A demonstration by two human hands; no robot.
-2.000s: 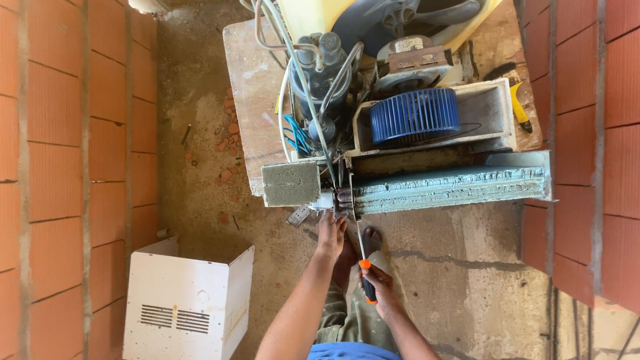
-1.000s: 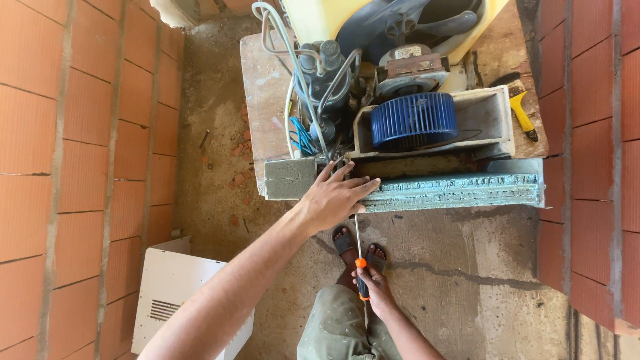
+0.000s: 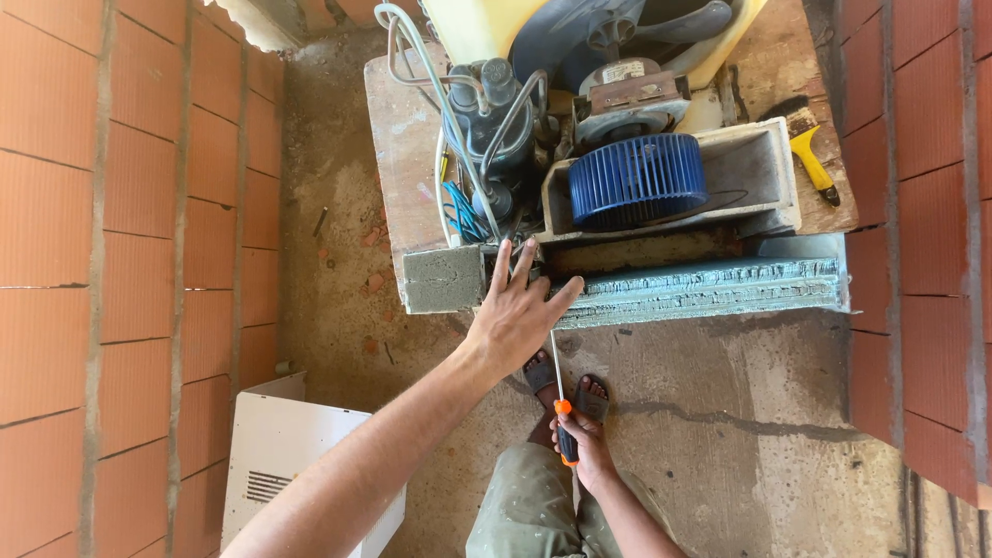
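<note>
My left hand (image 3: 515, 314) lies with spread fingers on the near edge of an opened air conditioner, at the left end of its finned coil (image 3: 697, 291). What is under the palm is hidden. My right hand (image 3: 585, 442) grips the orange and black handle of a screwdriver (image 3: 564, 418), whose shaft points up to the coil's lower edge; its tip is hidden. Behind the coil stand a blue blower wheel (image 3: 639, 182), a fan motor (image 3: 632, 93) and a dark compressor (image 3: 492, 116) with bent pipes. A grey block (image 3: 443, 279) sits left of my left hand.
A yellow-handled brush (image 3: 810, 159) lies on the wooden board (image 3: 399, 139) at the right. A white vented metal cover (image 3: 310, 442) stands on the floor at lower left. Brick walls (image 3: 139, 232) rise on both sides. My sandalled feet are below the coil.
My left hand has moved up from below the coil's edge onto the unit. The right hand still holds the screwdriver, now more upright. The view has shifted somewhat.
</note>
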